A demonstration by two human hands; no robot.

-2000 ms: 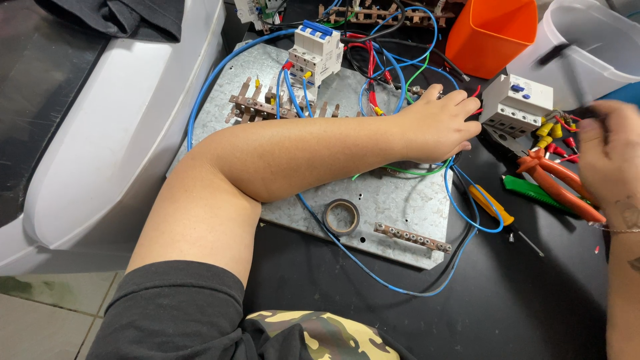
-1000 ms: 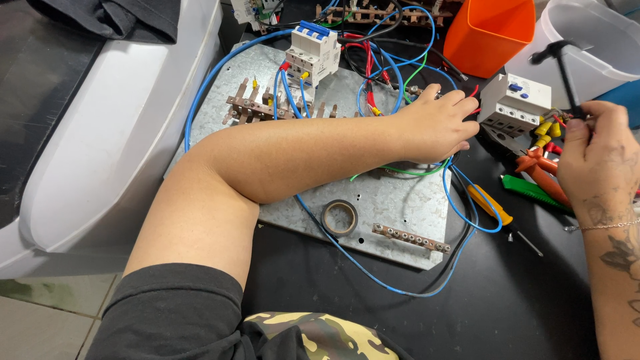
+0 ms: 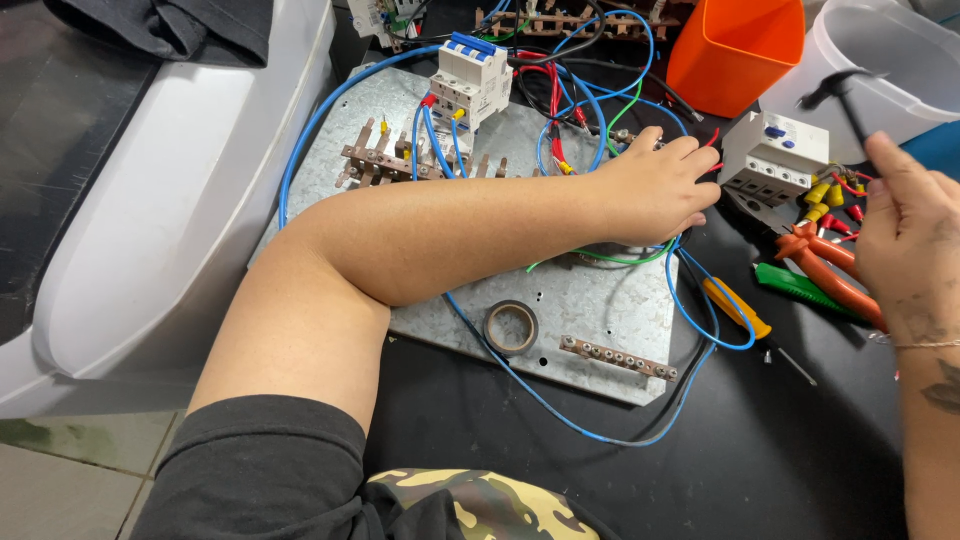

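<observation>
My left hand point(image 3: 660, 187) lies palm down over the right edge of a galvanized metal plate point(image 3: 465, 315), fingers spread among blue, green and red wires. What is under its palm and fingertips is hidden. On the right, my right hand point(image 3: 911, 217) grips a small black hammer point(image 3: 846, 101) by its handle, head raised above a white residual-current device point(image 3: 776, 154). Circuit breakers point(image 3: 472, 79) with blue levers stand on the plate, wired beside a copper busbar point(image 3: 394, 163). A roll of black tape point(image 3: 511, 328) and a screw terminal bar point(image 3: 619, 358) lie nearer me.
Orange-handled pliers point(image 3: 825, 262), a green utility knife point(image 3: 802, 289) and a yellow screwdriver point(image 3: 735, 306) lie right of the plate near crimp terminals point(image 3: 823, 196). An orange container point(image 3: 731, 52) and a translucent tub point(image 3: 892, 56) stand behind. A large white casing point(image 3: 172, 195) is on the left.
The hammer, blurred about two seconds ago, shows more distinctly now in my right hand, which has shifted slightly. My left hand has stayed over the plate's right edge.
</observation>
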